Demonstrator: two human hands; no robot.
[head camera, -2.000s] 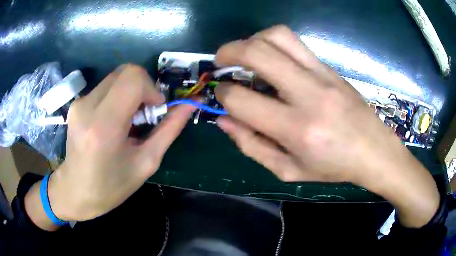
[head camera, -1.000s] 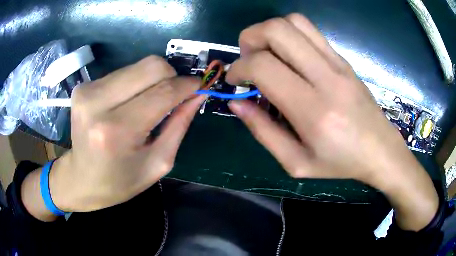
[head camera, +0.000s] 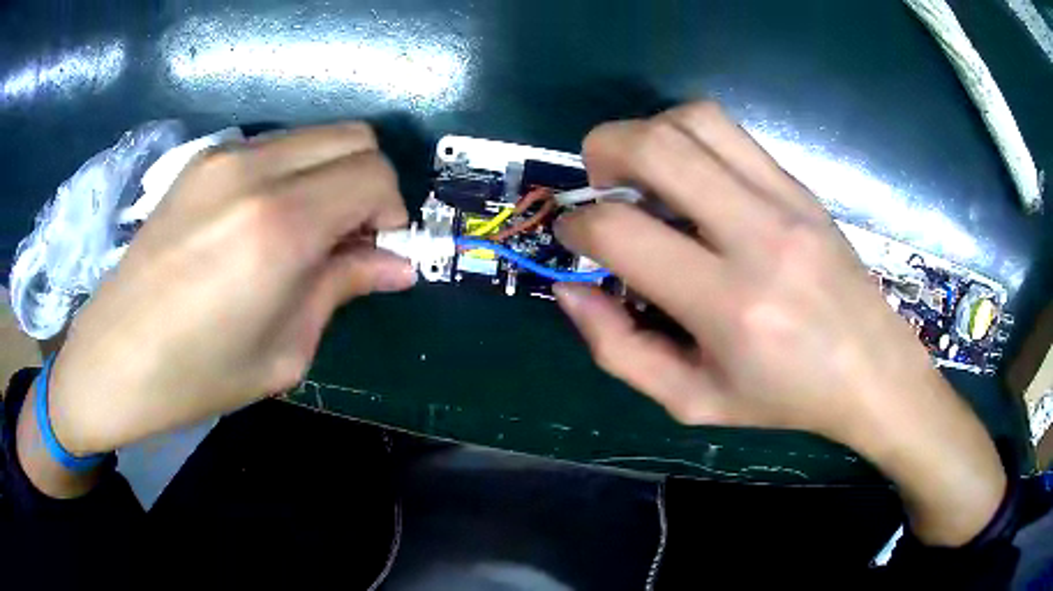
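The open white power strip housing (head camera: 508, 148) lies across the dark green surface, its middle hidden by my right hand. My left hand (head camera: 277, 248) pinches the white cord grip (head camera: 418, 245) at the housing's left end. From it run a blue wire (head camera: 525, 263), a yellow wire (head camera: 494, 219) and brown wires (head camera: 537, 208). My right hand (head camera: 716, 266) is over the housing, thumb and fingers around the blue wire's far end; the fingertips are partly hidden. The circuit board (head camera: 941, 318) shows at the right end, with a round yellow part.
A clear plastic bag (head camera: 69, 248) lies at the left, with a white piece (head camera: 173, 167) partly behind my left hand. The pale wrapped handle of a hammer (head camera: 981, 104) lies at upper right. A cardboard edge (head camera: 1039, 387) is at far right.
My left hand has moved left and down from the wires to the cord grip, which shows again at the housing's end. The housing's left end has shifted right and down. My right hand stays over the housing.
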